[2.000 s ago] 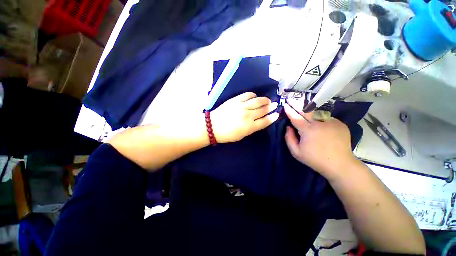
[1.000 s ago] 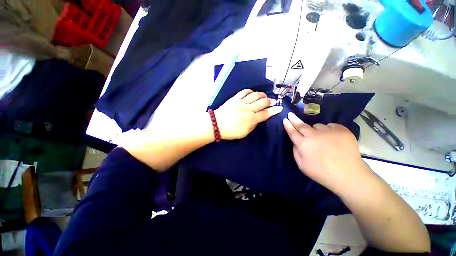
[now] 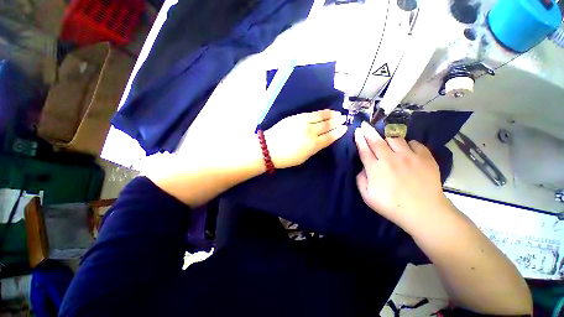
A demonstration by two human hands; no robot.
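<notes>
Dark navy cloth [image 3: 309,192] lies under the sewing machine head [image 3: 365,56] and hangs down toward my lap. My left hand [image 3: 303,139] rests flat on the cloth, fingertips just left of the presser foot [image 3: 352,114]. My right hand [image 3: 399,173] lies on the cloth to the right, its index fingertip close to the presser foot. Both hands press on the cloth and do not grasp it. The needle point is too small to make out. A pointed corner of cloth sticks out right of the foot.
Dark navy garment pieces [image 3: 204,68] lie on the table at upper left. Thread snips [image 3: 479,159] lie on the machine bed at right. A blue thread cone [image 3: 524,23] stands at upper right. A red crate [image 3: 102,20] and a cardboard box [image 3: 75,99] are at upper left.
My right hand has moved slightly up toward the presser foot since a second ago. My left hand stays beside the foot. The camera view has shifted a little.
</notes>
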